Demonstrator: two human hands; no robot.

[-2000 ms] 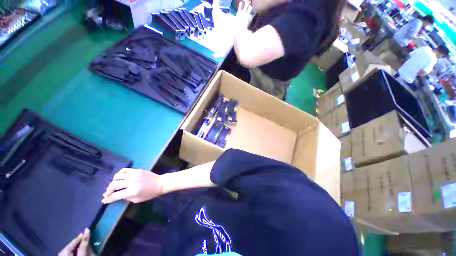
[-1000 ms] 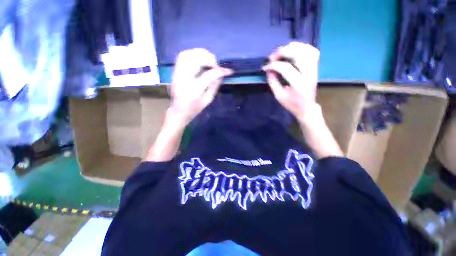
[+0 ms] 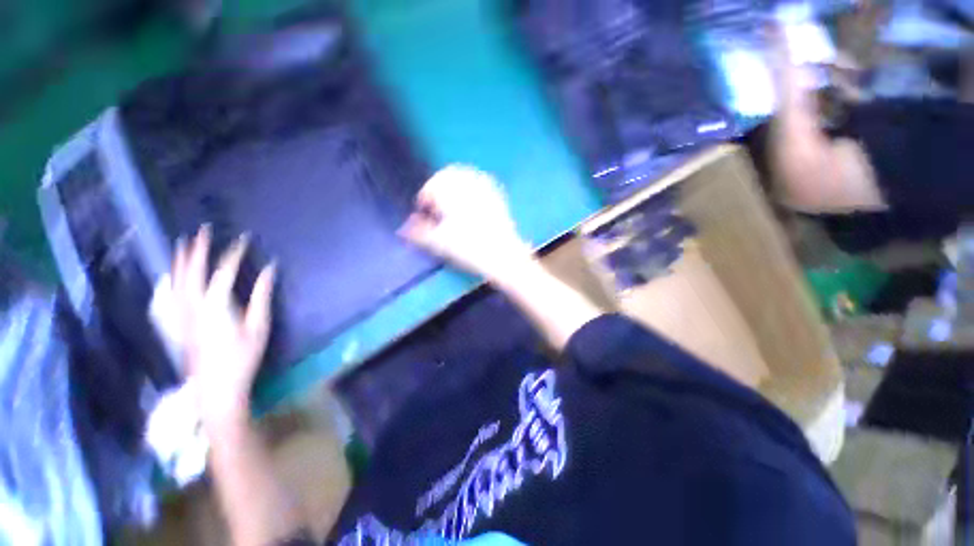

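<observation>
The view is blurred by motion. The black work tray lies on the bench at centre left, with dark strips faintly seen near its far side. My left hand is over the tray's near left corner with its fingers spread, holding nothing that I can see. My right hand is at the tray's right edge with its fingers curled in; whether it holds a thin part cannot be told. The white backing sheet with dark pieces lies along the tray's left side.
A second tray heaped with strips is at the upper right. An open carton with dark parts stands at the bench edge. A coworker's arm is beyond it. A bluish clear bag is at the lower left.
The view has turned towards the right. My hands, which held a black strip between them, are now apart; the left fingers have spread over the tray's left corner and the strip is not seen between them.
</observation>
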